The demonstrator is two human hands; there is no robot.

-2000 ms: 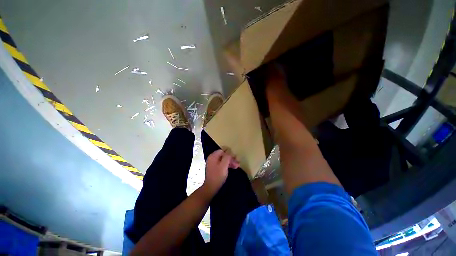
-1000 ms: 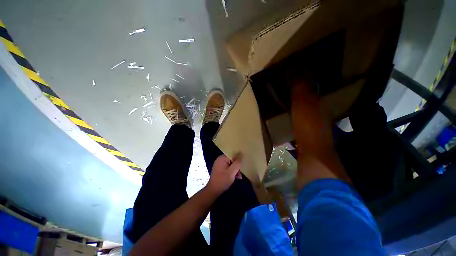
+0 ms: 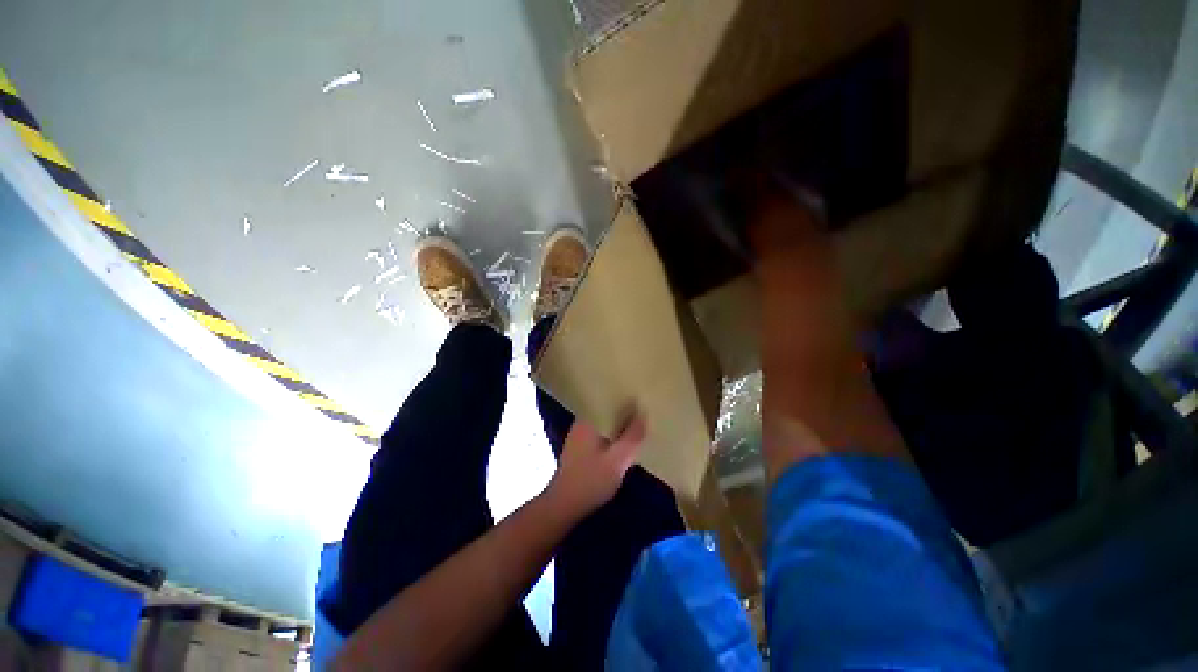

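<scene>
A large brown cardboard carton stands open on the right, with its flaps spread and its inside dark. My left hand grips the edge of the near flap, thumb on top. My right hand reaches down into the carton. It is dim and blurred there, and a faint pale shape shows beside it. I cannot tell whether the fingers hold anything.
White scraps lie scattered on the grey floor around my shoes. Yellow-black tape runs along the left. A dark seat-like shape and dark metal bars stand at the right. A blue item is at lower left.
The carton has shifted a little in view. My right hand has moved rightward inside it. My left hand has gone from resting by the flap to gripping its edge.
</scene>
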